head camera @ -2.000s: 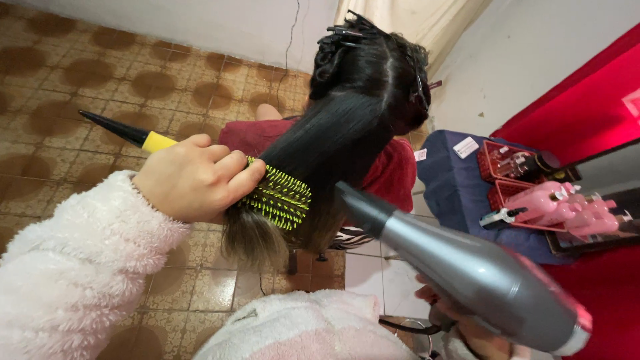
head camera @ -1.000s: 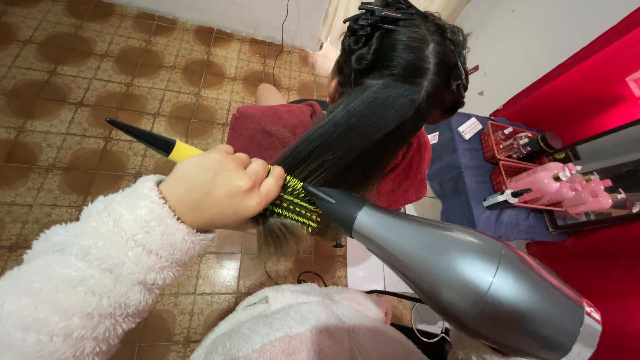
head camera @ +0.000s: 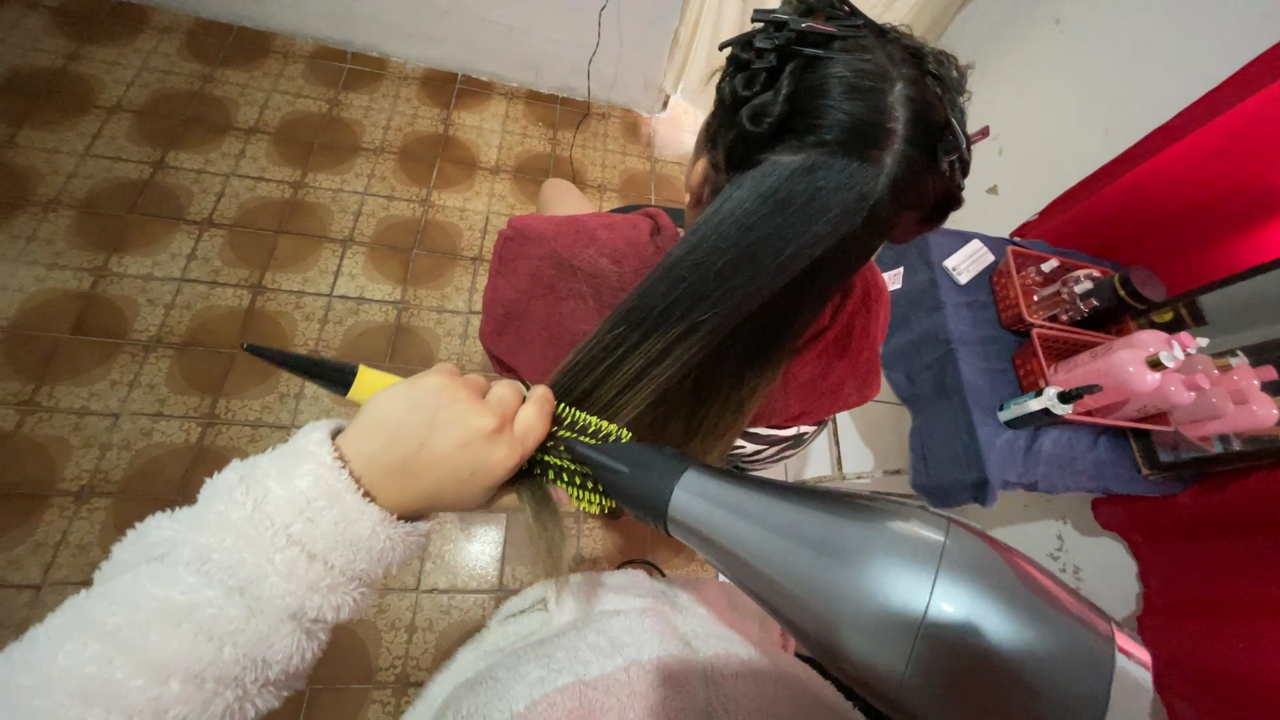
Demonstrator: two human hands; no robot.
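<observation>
My left hand (head camera: 445, 440) is closed around a round hairbrush (head camera: 585, 450) with yellow-green bristles, a yellow collar and a black tapered handle. A section of long straight dark hair (head camera: 740, 270) runs from a seated person's head down to the brush, its lighter ends hanging below the bristles. A grey hair dryer (head camera: 850, 560) points its black nozzle at the bristles, touching or nearly touching them. My right hand is hidden in this frame, behind or below the dryer. Black clips (head camera: 790, 35) hold other hair up on the head, and a red towel (head camera: 570, 290) covers the person's shoulders.
To the right, a blue cloth (head camera: 945, 400) covers a surface with red plastic baskets (head camera: 1040, 350), pink bottles (head camera: 1130, 375) and a small white card (head camera: 968, 261). A red curtain (head camera: 1210, 590) hangs at lower right. Patterned tiles (head camera: 260, 230) cover the floor at left.
The dryer's nozzle has moved left onto the brush. The brush and my left hand have moved away from the head, and the hair section now stretches longer and straighter. My right hand has gone out of sight.
</observation>
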